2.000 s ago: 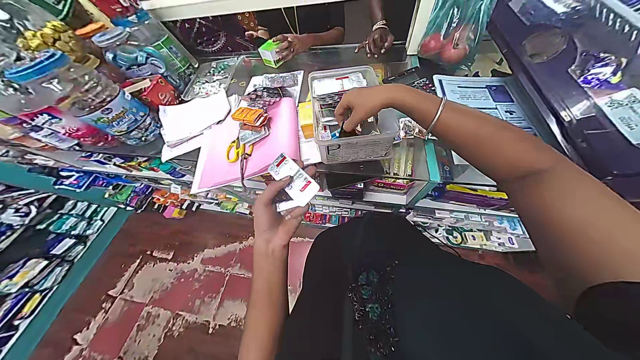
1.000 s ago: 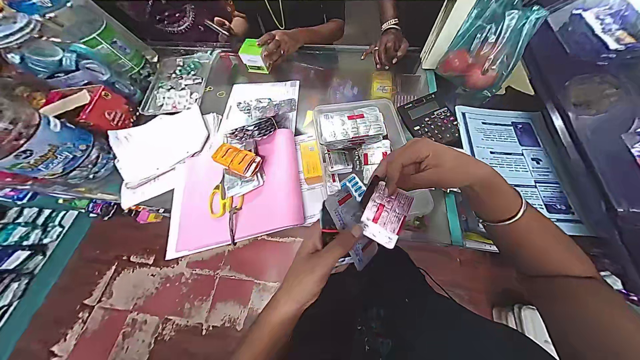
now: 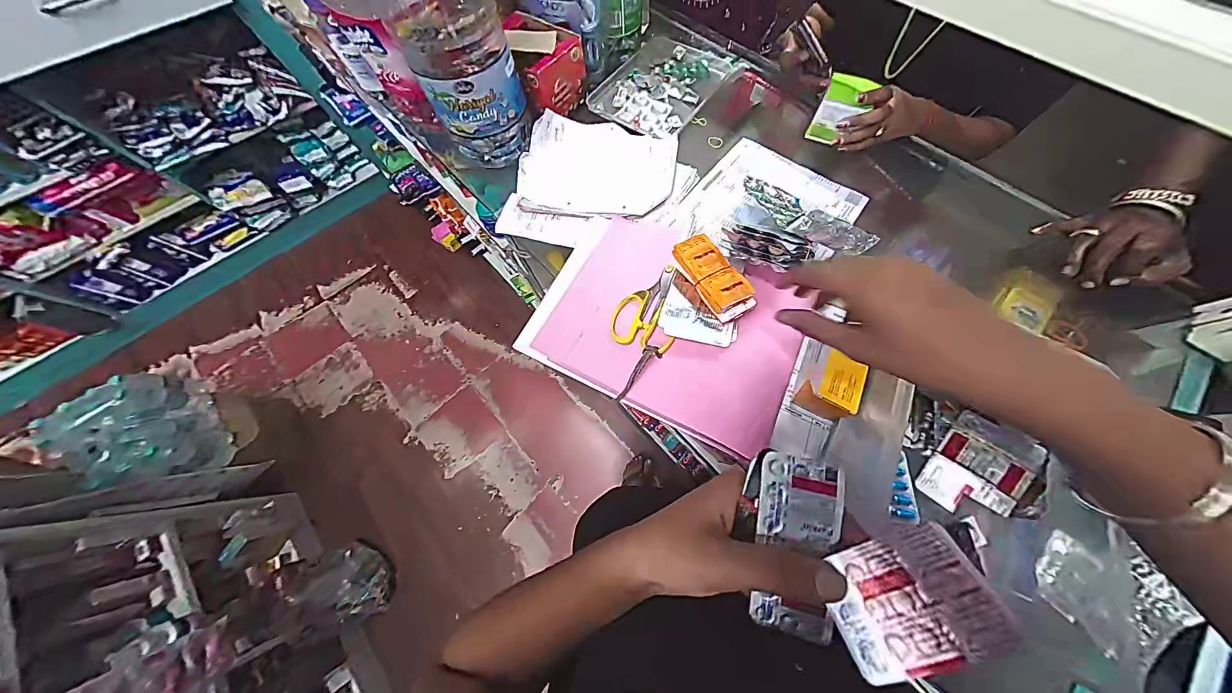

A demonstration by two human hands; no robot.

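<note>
My left hand grips silver blister packs and a red-and-white tablet strip at the lower middle. Above the right edge of a pink folder my right hand reaches left, fingers apart, with nothing visible between them. On the folder are yellow-handled scissors, an orange medicine pack and a white blister strip under it. Dark blister packs lie at its top edge, near my fingertips. A clear plastic box with more strips is partly hidden under my right forearm.
Across the glass counter, one person's hand holds a green-and-white box; another hand rests on the glass. White papers, a tray of small packets and candy jars stand behind. Stocked shelves are at left.
My right hand has let go of the red-and-white strip and moved left over the pink folder. My left hand keeps its packs. The view has swung left.
</note>
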